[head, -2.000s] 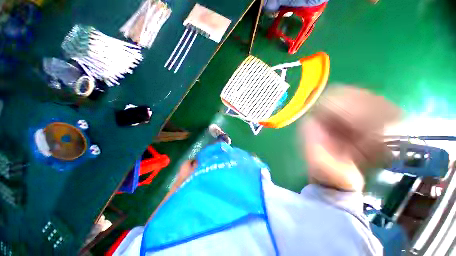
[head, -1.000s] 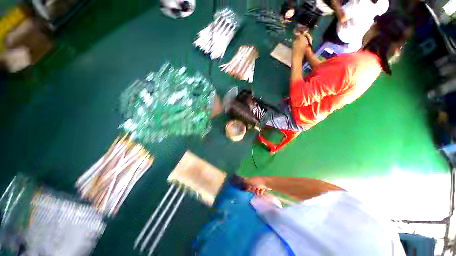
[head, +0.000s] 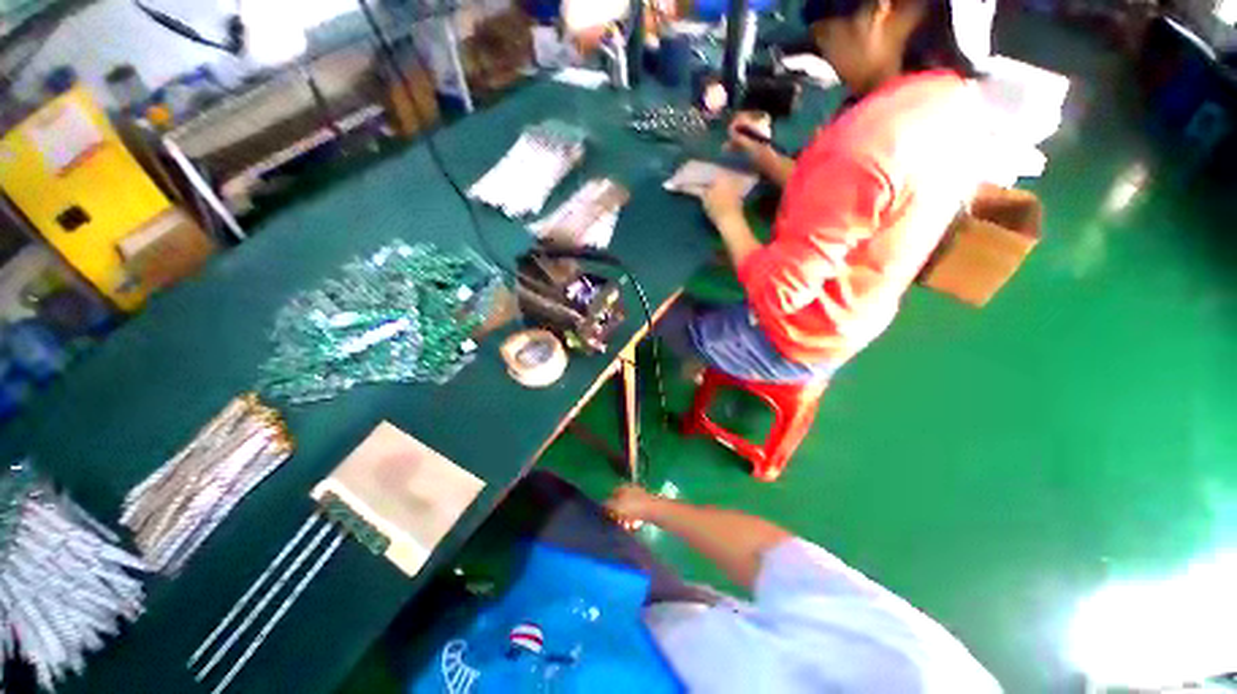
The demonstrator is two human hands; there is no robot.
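The pale work board lies near the bench's front edge with a brown patch on it. A green PCB panel lies along its left edge, and several thin LED strips run from it down and left. My right hand is off the board, beyond the bench edge near my lap. It is small and its fingers look bent; whether it holds anything is unclear. My left hand is not in view. A blue apron shows at the bottom.
LED strip bundles lie left of the board. A heap of green PCB panels, a round tin and a dark boxy station are behind. A person in red sits on a red stool at the right.
The view has turned and steadied, so the work board now appears lower and further left. My right hand shows more clearly beyond the bench edge, away from the board.
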